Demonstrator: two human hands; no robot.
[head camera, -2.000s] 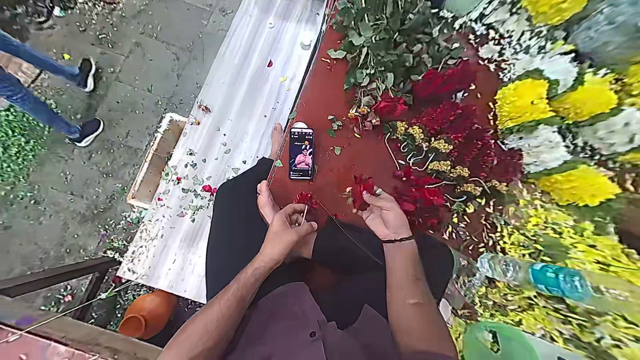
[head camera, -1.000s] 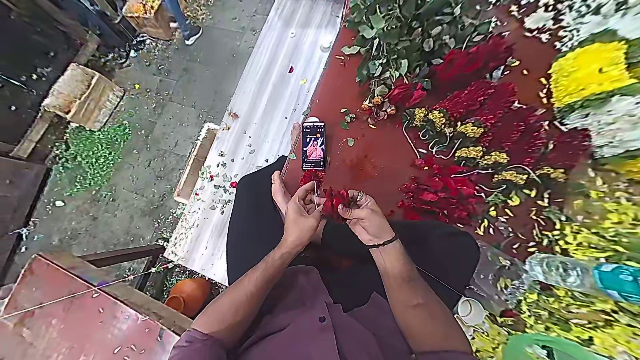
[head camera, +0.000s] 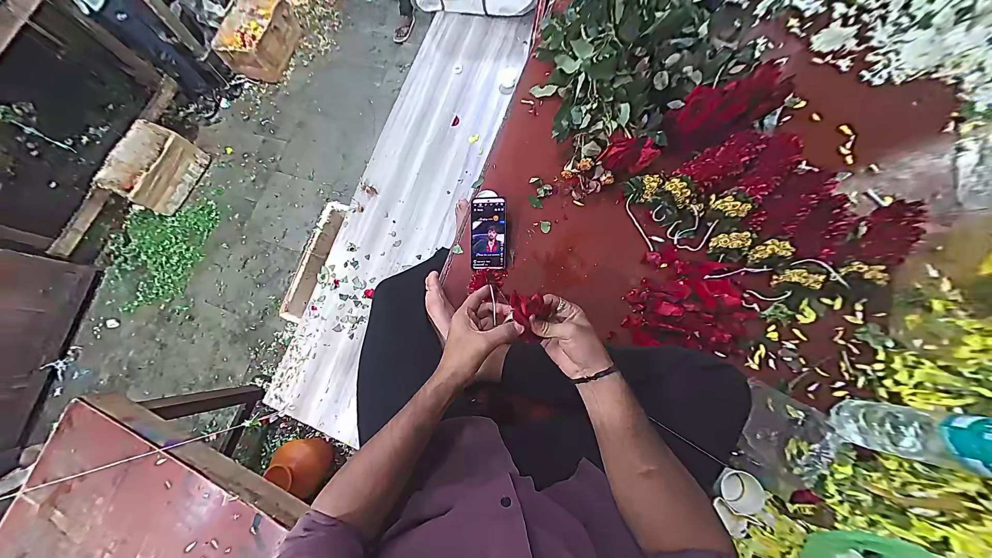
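My left hand (head camera: 477, 329) pinches a thin, pale needle-like stick (head camera: 494, 304) that stands upright between its fingers. A small red flower bunch (head camera: 487, 280) shows just beyond those fingertips. Close beside it, my right hand (head camera: 570, 333) grips dark red petals (head camera: 530, 308), which lie between the two hands. Past the hands, a smartphone (head camera: 489, 232) with a lit screen lies on the red surface (head camera: 570, 263). To the right are a heap of loose red petals (head camera: 682, 306) and several strung bunches of small yellow flowers (head camera: 728, 205) with white strings.
Leafy green stems (head camera: 612, 62) and dark red flower bunches (head camera: 744, 167) cover the upper right. A plastic bottle (head camera: 891, 426), a white cup (head camera: 742, 491) and yellow petals (head camera: 907, 496) lie at lower right. A white board (head camera: 418, 147) and an orange clay pot (head camera: 301, 467) are at left.
My right hand, which was apart from the left with red petals two seconds ago, has come in beside it. The view has shifted, and the phone's screen picture has changed.
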